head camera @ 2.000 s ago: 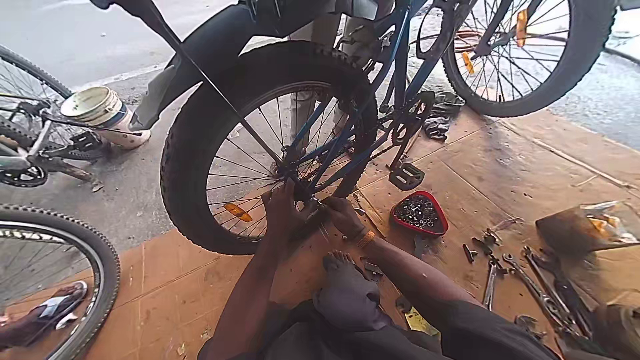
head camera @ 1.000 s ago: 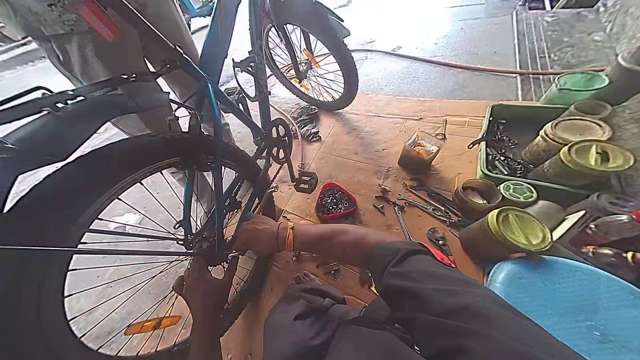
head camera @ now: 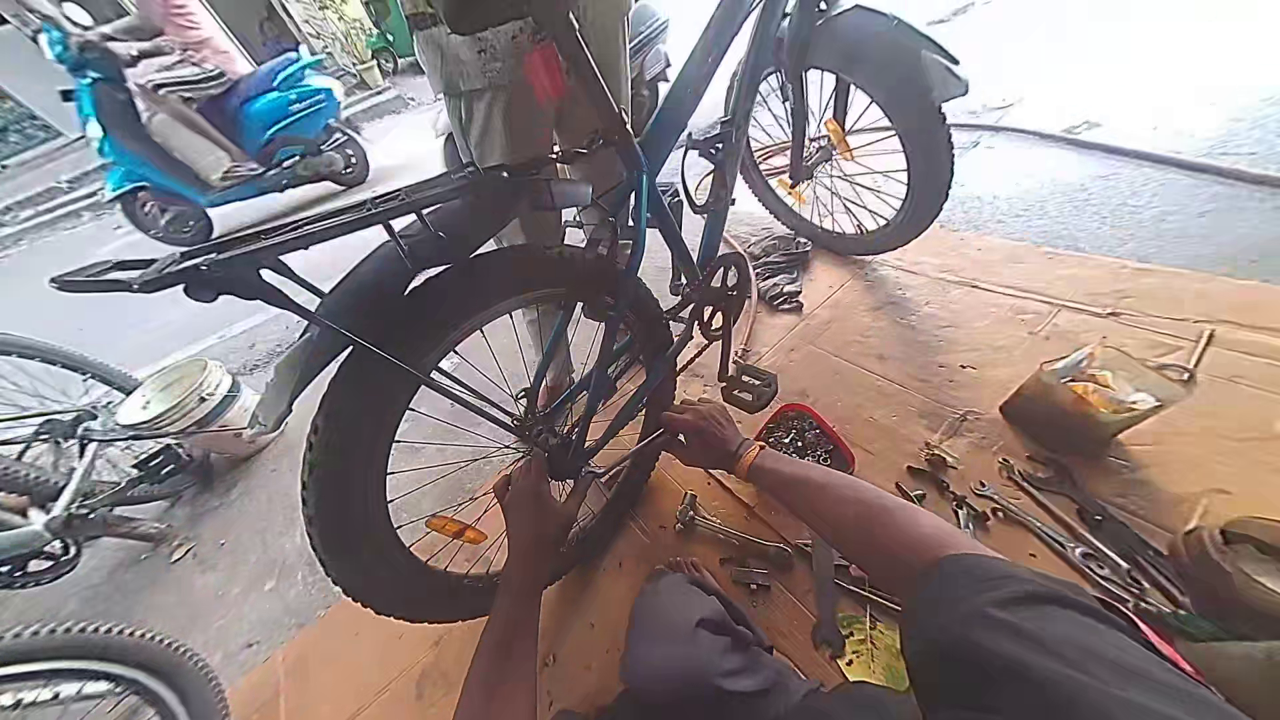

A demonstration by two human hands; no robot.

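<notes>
A blue bicycle (head camera: 652, 215) stands with its fat-tyred rear wheel (head camera: 335, 510) before me. My left hand (head camera: 535, 515) is at the rear hub (head camera: 550, 440), its fingertips against the axle area; what they grip is partly hidden. To the right of it, my right hand (head camera: 705, 435) closes on the outer end of a slim metal wrench (head camera: 628, 457), whose other end reaches to the hub. The chain and crank (head camera: 722, 295) lie above and beyond the right hand, with the pedal (head camera: 750, 388) near its fingers.
A red tray of small metal parts (head camera: 805, 440) sits beside my right forearm. Wrenches (head camera: 1060, 540) and a hammer-like tool (head camera: 735, 530) lie on the brown ground covering. A cut container (head camera: 1090, 400) stands right. A person stands behind the bicycle; a blue scooter (head camera: 290, 110) with a rider is on the road.
My right hand has moved away from the hub, to the right, and the wrench between it and the hub is now visible. My left hand stays at the hub. The view has swung left.
</notes>
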